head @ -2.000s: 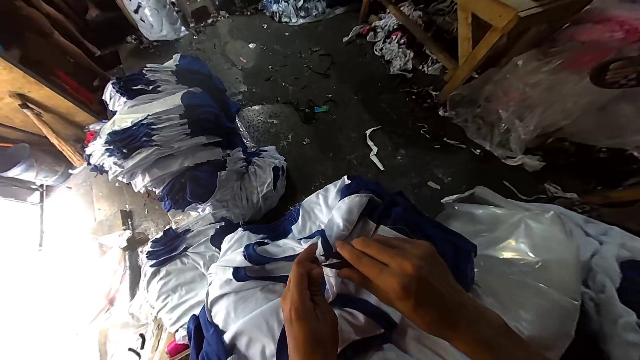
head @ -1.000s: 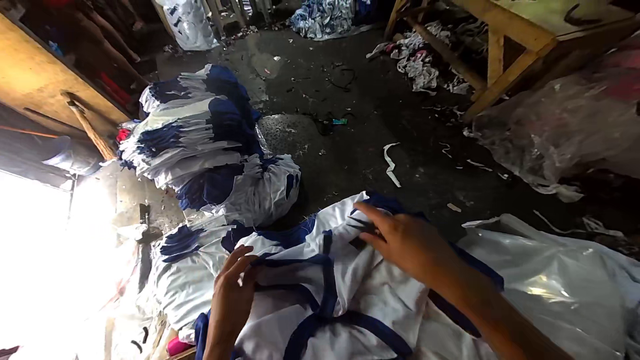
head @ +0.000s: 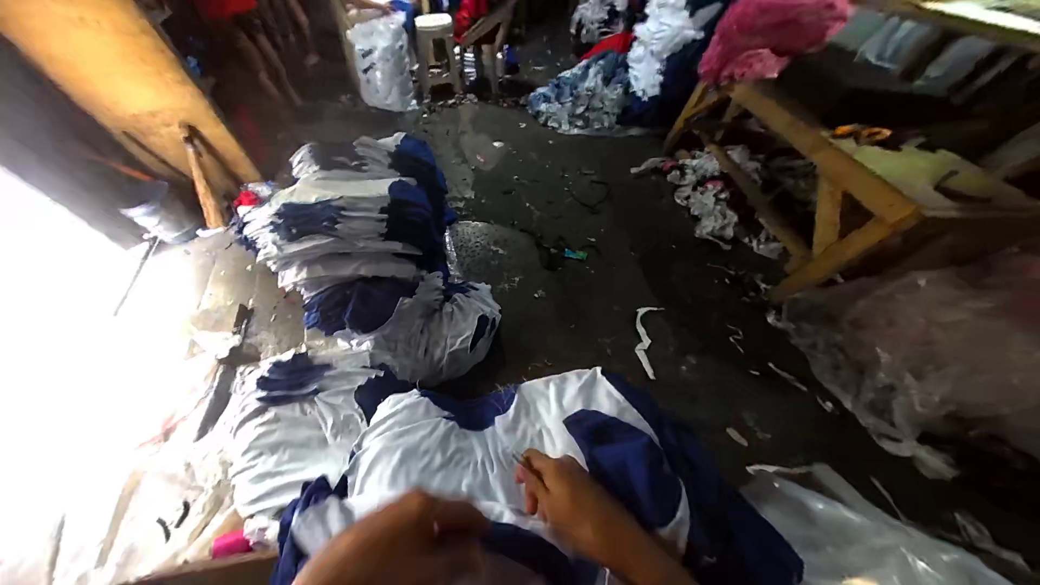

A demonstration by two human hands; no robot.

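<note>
A white garment with navy blue panels (head: 455,455) lies spread in front of me at the bottom centre. My right hand (head: 556,496) is over its middle, thumb and index finger pinched together on what looks like a small thin object, too small to name. Blurred at the bottom edge, my left hand (head: 414,528) is over the near part of the garment; whether it grips the fabric is hidden. Left of the garment sits a folded white and navy pile (head: 292,439).
Tall stacks of white and navy garments (head: 349,219) stand beyond. At right are a wooden table frame (head: 829,162) and clear plastic sheeting (head: 902,349). Fabric scraps (head: 707,195) litter the dark floor. A white stool (head: 436,53) and people's legs show far back.
Both hands have moved nearer to me, toward the bottom of the view. The garment now lies with different panels showing, a blue neckline at its far edge. The view has tilted up.
</note>
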